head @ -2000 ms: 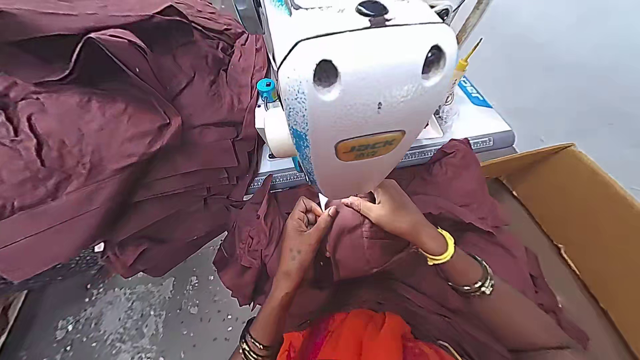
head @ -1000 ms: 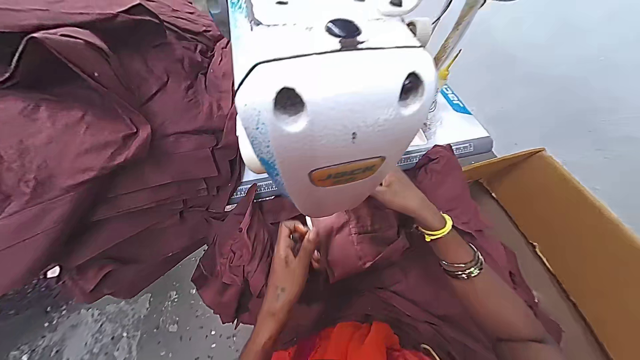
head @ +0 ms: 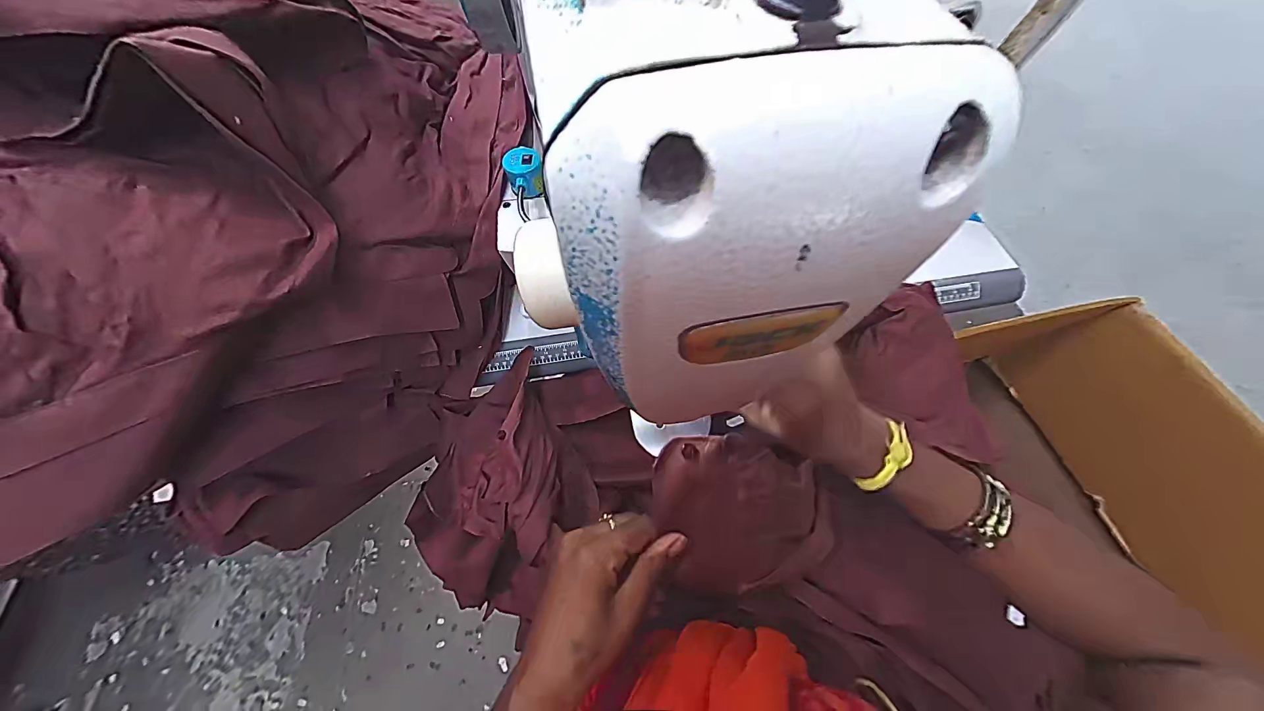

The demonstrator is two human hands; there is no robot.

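A white Jack sewing machine head (head: 780,217) fills the upper middle of the view. Under its lower end lies a maroon fabric piece (head: 736,513) with a rounded edge, on top of more maroon cloth. My left hand (head: 602,573) pinches the left edge of this piece between thumb and fingers. Blurred and partly behind the machine head, my right hand (head: 810,410) is at the far side of the piece, near the needle area; its fingertips are hidden, so its hold cannot be told. A white rounded part (head: 667,433) shows just below the machine head.
A large heap of maroon cloth (head: 375,247) lies to the left. An open cardboard box (head: 1145,425) stands at the right. Behind it, the machine bed (head: 973,267) shows a printed scale. Small scraps dot the grey floor (head: 227,612) at lower left.
Two seconds ago both hands were together at a small white piece below the machine head. Since then they have parted, my left hand moving toward me and my right hand partly behind the head.
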